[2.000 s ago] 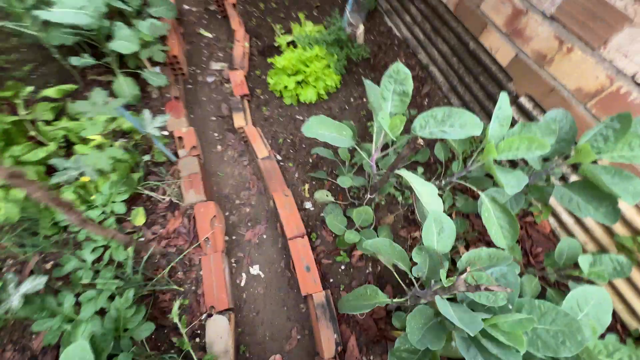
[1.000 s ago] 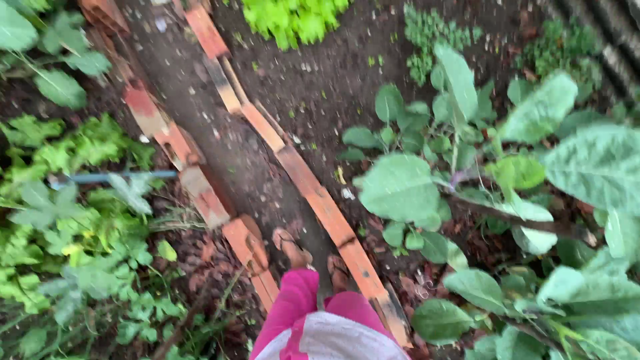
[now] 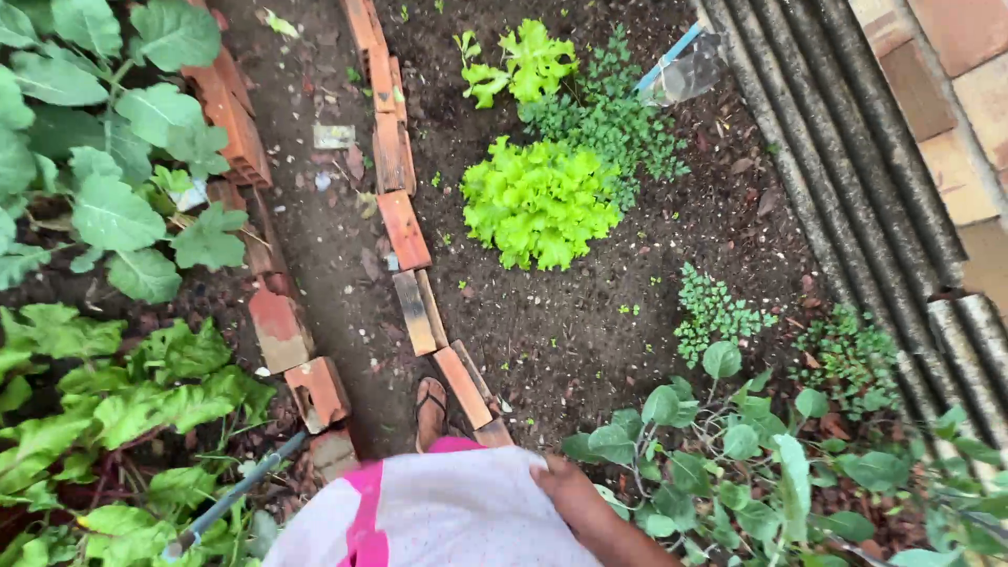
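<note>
My right hand (image 3: pixel 573 494) rests against the side of the white and pink shirt (image 3: pixel 457 504), low in the head view; its fingertips touch the cloth, and whether it grips anything is hard to make out. My left hand is outside the frame. Ahead of the shirt, one foot in a flip-flop (image 3: pixel 431 405) stands on the dirt path (image 3: pixel 331 228) beside the brick edging (image 3: pixel 405 228). Past the edging a bright green lettuce (image 3: pixel 539 203) grows in dark soil, with a smaller lettuce (image 3: pixel 524 64) and a parsley-like herb (image 3: pixel 618 118) behind it.
Hollow clay bricks (image 3: pixel 232 118) line the path's left side. A blue-grey pipe (image 3: pixel 240 492) lies among leafy plants at lower left. Broad-leaved plants (image 3: pixel 709 465) crowd the lower right. A corrugated sheet (image 3: pixel 835 142) borders the bed by a brick wall (image 3: pixel 945 102). A clear plastic bottle (image 3: pixel 689 71) sits near it.
My right hand has come into view at the shirt. The view has tilted and shifted, so the lettuce now shows whole. One foot shows now, where both showed a second ago.
</note>
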